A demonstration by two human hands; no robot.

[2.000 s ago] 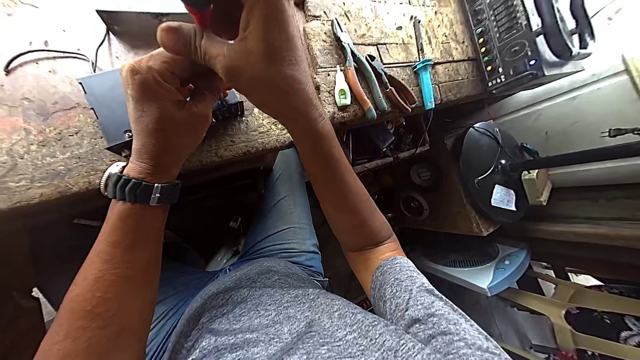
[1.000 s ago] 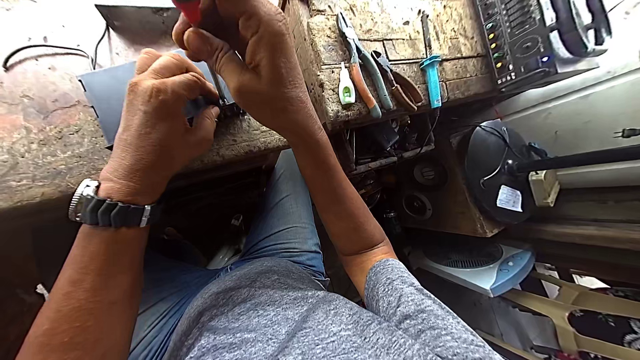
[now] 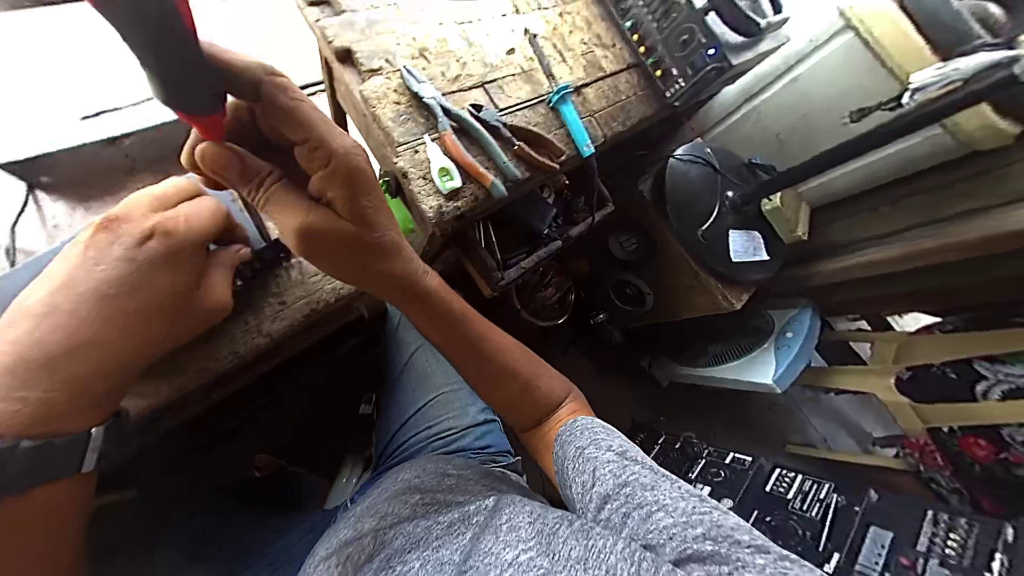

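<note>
My right hand (image 3: 312, 184) has its fingers around the lower end of a red and dark grey screwdriver handle (image 3: 172, 68), which stands upright at the upper left; its tip is hidden. Below and left of it, my left hand (image 3: 136, 272) is closed over a metal case (image 3: 32, 272) at the bench edge, its fingertips beside a small black part (image 3: 268, 260). What the fingers pinch is hidden. On the raised wooden bench to the right lie combination pliers (image 3: 456, 132), side cutters (image 3: 520, 136), a white and green small tool (image 3: 442, 166) and a soldering iron with a blue handle (image 3: 571, 120).
A black audio mixer (image 3: 672, 48) stands at the bench's far right. Under the bench are an open drawer (image 3: 528, 260) with loose parts and a speaker box (image 3: 680, 292). A round black stand base (image 3: 720, 212) and a white and blue fan unit (image 3: 744, 348) are at the right.
The view has swung markedly toward the right and closer to the bench. Both hands have stayed together at the metal case, and more of the screwdriver handle shows than before.
</note>
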